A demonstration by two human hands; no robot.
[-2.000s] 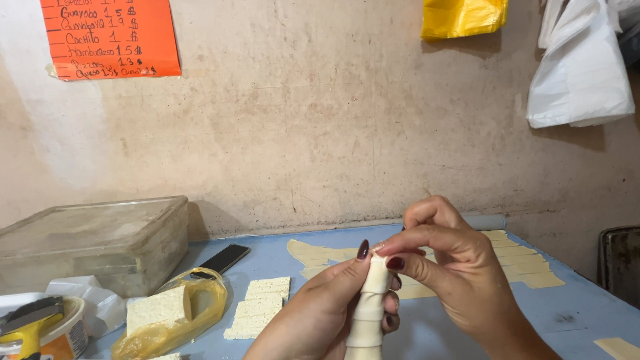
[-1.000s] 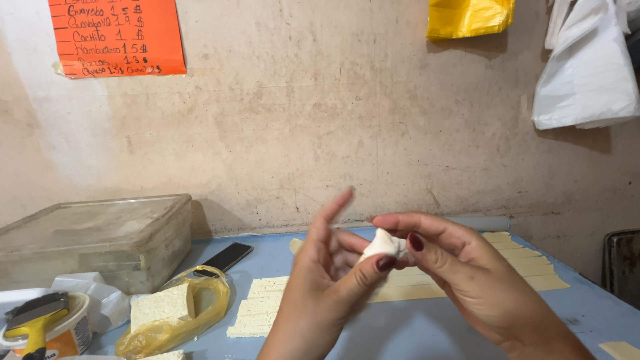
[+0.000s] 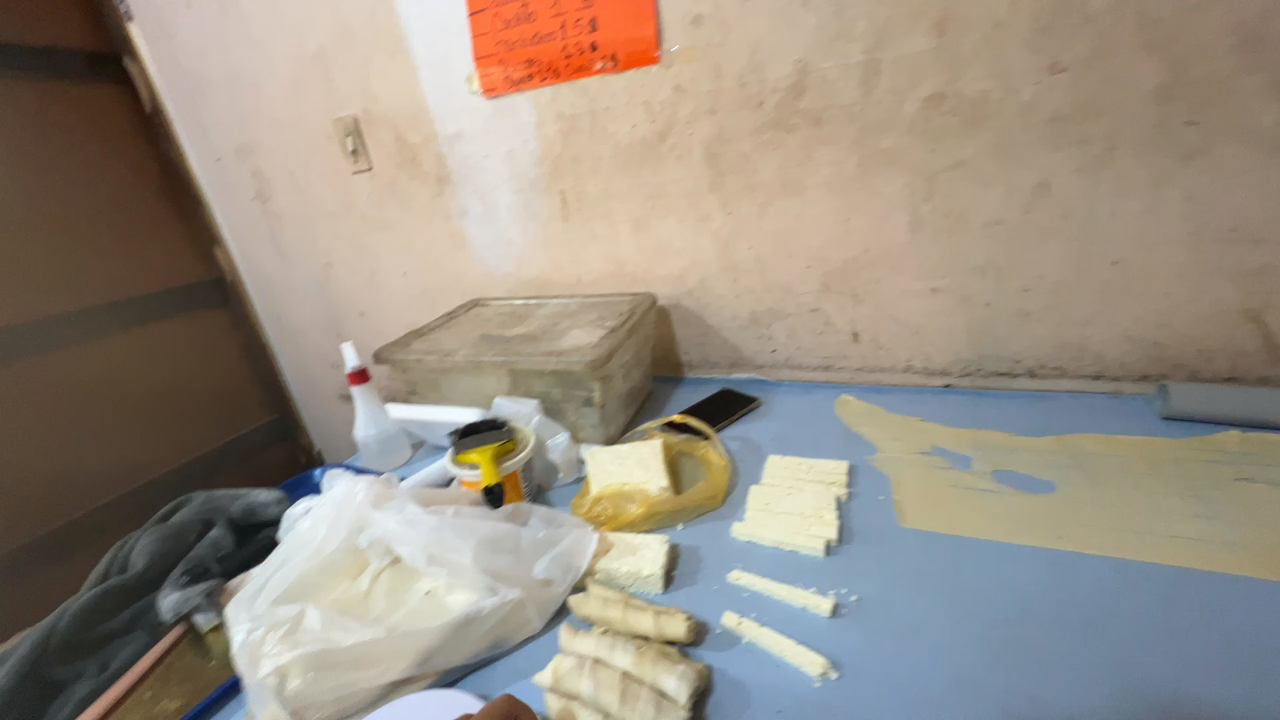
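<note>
Only a small part of one hand, which looks like my left hand (image 3: 503, 709), shows at the bottom edge, beside the rim of a white round dish or lid (image 3: 425, 704). Whether it holds anything is hidden. My right hand is out of view. Just right of the visible hand lie several dough-wrapped sticks (image 3: 632, 665), side by side. Two loose white cheese sticks (image 3: 780, 646) are to their right, below a group of cut cheese pieces (image 3: 790, 505). A cheese block (image 3: 632, 562) sits behind the wrapped sticks, and another block (image 3: 627, 468) rests in a yellowish plastic bag (image 3: 705, 485).
A white plastic bag (image 3: 400, 600) with pale contents fills the lower left, near a dark cloth (image 3: 130, 590). Behind stand a squeeze bottle (image 3: 377, 425), a tub (image 3: 515, 475) with a yellow-handled scraper, a lidded box (image 3: 540, 365) and a phone (image 3: 720, 408). Rolled-out dough (image 3: 1090, 500) lies right.
The view has swung left and down. Both hands were together on a dough-wrapped stick; now only part of one shows at the bottom edge, and that stick cannot be picked out.
</note>
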